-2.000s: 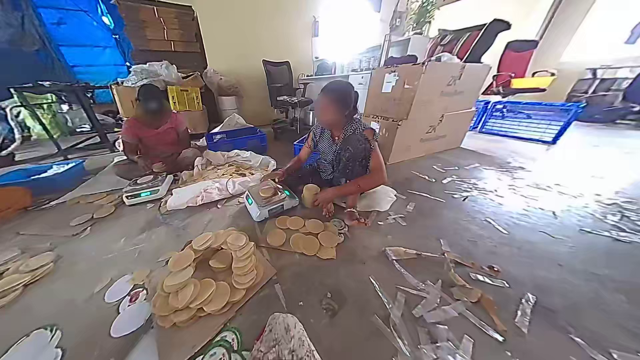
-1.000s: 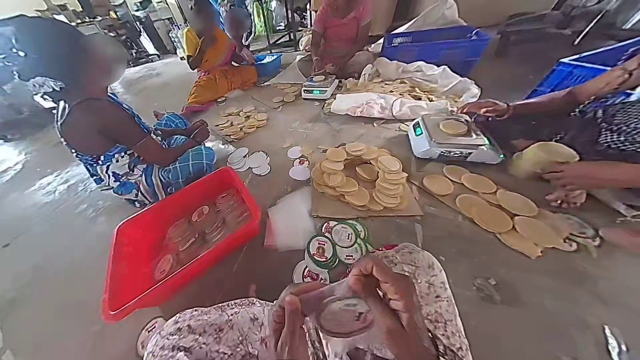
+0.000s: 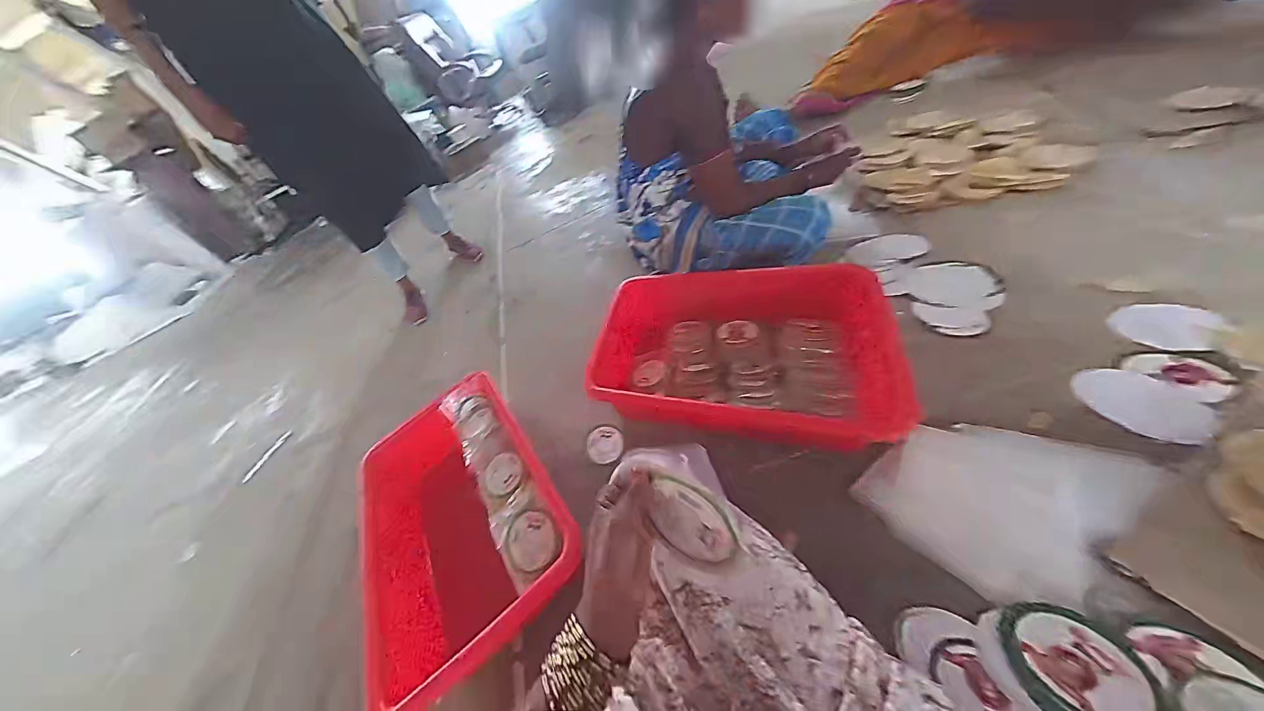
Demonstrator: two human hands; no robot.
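Bangles circle the wrist of my left hand [image 3: 624,553], which grips a clear plastic packet [image 3: 691,513] with a round, green-rimmed label disc inside. The packet lies over my patterned garment. My right hand is out of the frame. Left of my hand is a red plastic tub [image 3: 400,573] with a row of round packets [image 3: 504,474] along its right side. Ahead is another red plastic tub [image 3: 760,420] holding several stacks of packed discs [image 3: 755,360]. A small round disc [image 3: 604,444] lies on the floor between the tubs.
Clear plastic sheets [image 3: 1007,494] lie at right, beside green-rimmed round labels [image 3: 1076,657]. White discs [image 3: 953,286] and piles of flat, round tan pieces [image 3: 968,158] lie farther off. A seated person [image 3: 711,178] works behind the far tub; another person [image 3: 306,118] stands at upper left.
The view has swung left. A second ago both my hands held the packet before my lap; now only my left hand shows, holding a packet near the tubs.
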